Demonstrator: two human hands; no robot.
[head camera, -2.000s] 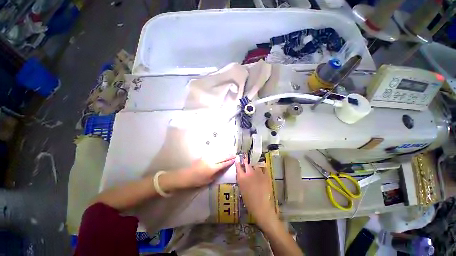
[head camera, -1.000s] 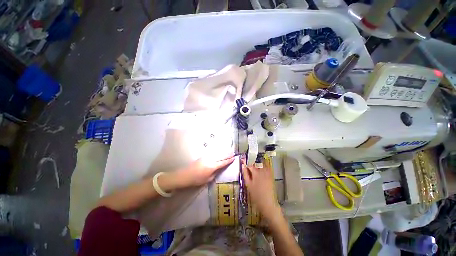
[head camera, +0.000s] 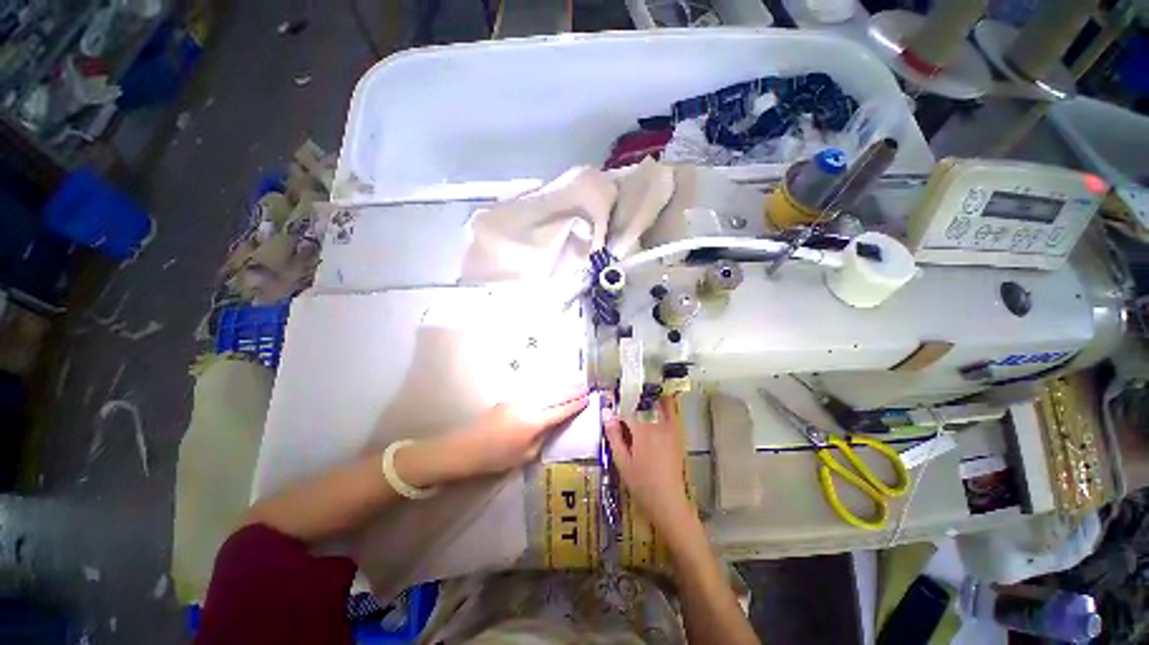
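A beige fabric panel (head camera: 441, 517) lies left of the needle, its upper part washed out by lamp glare. My left hand (head camera: 510, 435) rests flat on it, fingertips reaching to the presser foot area. My right hand (head camera: 645, 456) is just right of the needle line, fingers bent down on the machine bed. A thin dark line (head camera: 609, 485), a strip or bed guide, runs between the hands. The industrial sewing machine (head camera: 806, 321) has its needle end right above the fingertips; the foot is partly hidden. Crumpled beige cloth (head camera: 536, 227) lies behind the needle.
Yellow-handled scissors (head camera: 857, 479) and a beige block (head camera: 732, 451) lie right of my right hand. Yellow "PIT" tape (head camera: 570, 517) is on the bed. A white bin (head camera: 504, 107) with dark scraps is behind. The control panel (head camera: 1002, 214) stands back right. An olive-beige cloth pile (head camera: 227, 454) hangs left.
The hands stay close to the needle with little movement. The right fingers look slightly more bent than two seconds ago, and more of the thin dark line shows. The view has shifted slightly.
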